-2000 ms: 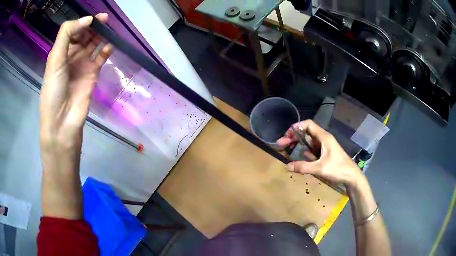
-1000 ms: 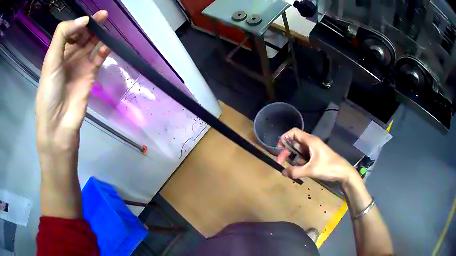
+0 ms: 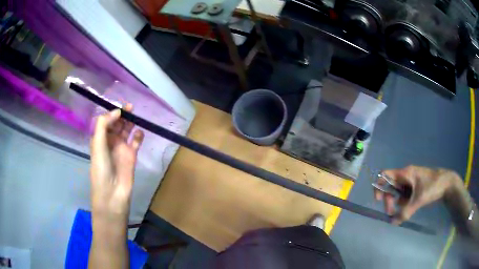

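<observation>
A long narrow black strap (image 3: 231, 161) is stretched in the air across the view, from upper left to lower right. My left hand (image 3: 115, 142) holds it between thumb and fingers near its upper-left end, and a short piece sticks out beyond the fingers. My right hand (image 3: 415, 192), slightly blurred, pinches the strap near its lower-right end; the blurred tip extends past the fingers. The same hand also holds a small silver two-pointed tool (image 3: 385, 182), pointing left.
Below are a tan floor board (image 3: 210, 202), a round grey bin (image 3: 259, 116) and a blue crate (image 3: 80, 239). A dark machine with two round wheels (image 3: 407, 43) stands upper right. A small table with two discs (image 3: 184, 9) is at the top. A pale cabinet (image 3: 47, 178) is left.
My right hand has moved right and slightly down, still holding strap and tool. My left hand has moved slightly right and down. More strap shows between the hands, and the view has shifted.
</observation>
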